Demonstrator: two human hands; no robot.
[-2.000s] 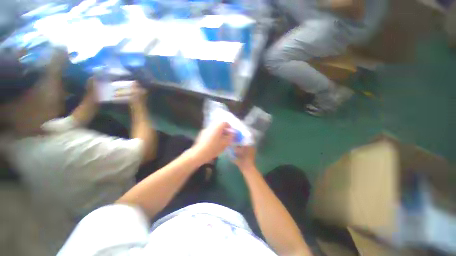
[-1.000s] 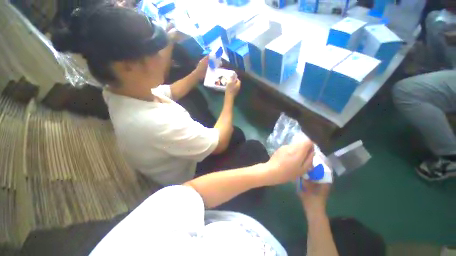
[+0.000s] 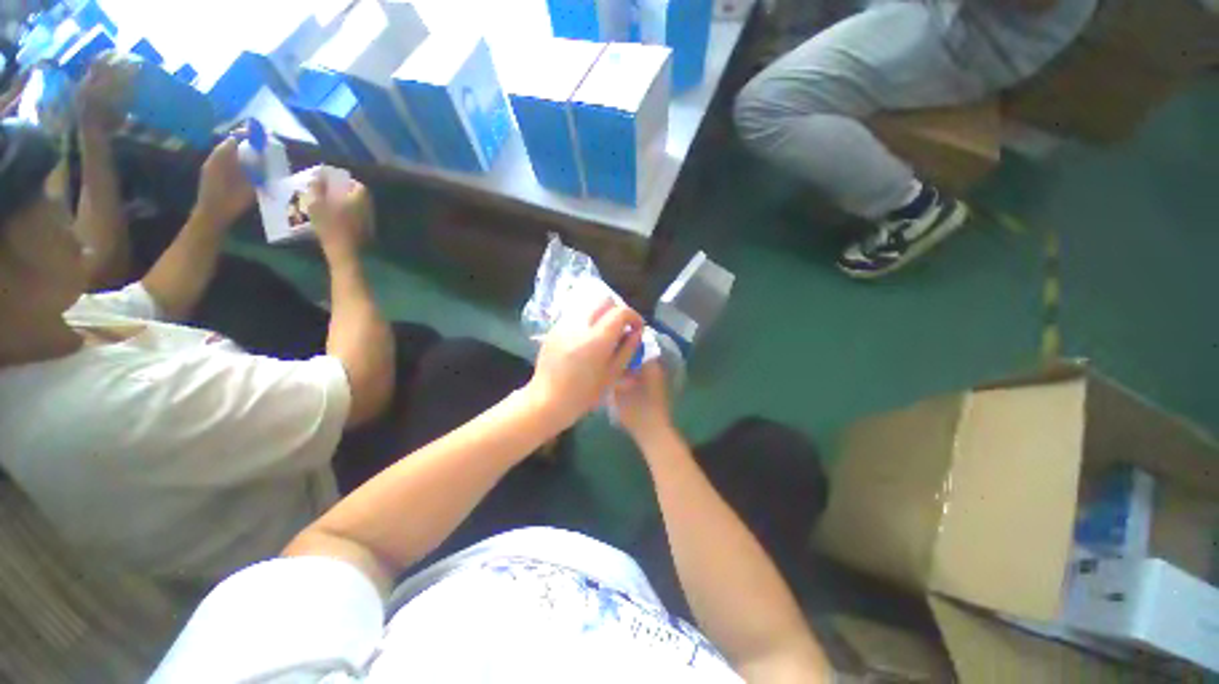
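Observation:
My left hand (image 3: 586, 361) is at the centre, fingers closed on a crinkled clear poly bag (image 3: 559, 283) that sticks up beyond the fingers. My right hand (image 3: 644, 397) is just below and to the right, holding a small fan unit (image 3: 650, 350), of which only white and blue parts show between the hands. The hands hide most of it. A white-grey open carton (image 3: 695, 297) with spread flaps shows just beyond my right hand; whether it touches the hand I cannot tell.
Blue and white retail boxes (image 3: 590, 114) stand on the white table (image 3: 655, 187) ahead. A seated person (image 3: 174, 414) at left holds a white box (image 3: 284, 211). Another person's grey-trousered leg (image 3: 829, 134) is at upper right. A brown shipping carton (image 3: 1005, 488) at right holds boxes.
The view has swung right, so the table and the neighbour appear further left and the brown carton shows again. My hands stay together on the bag and fan unit.

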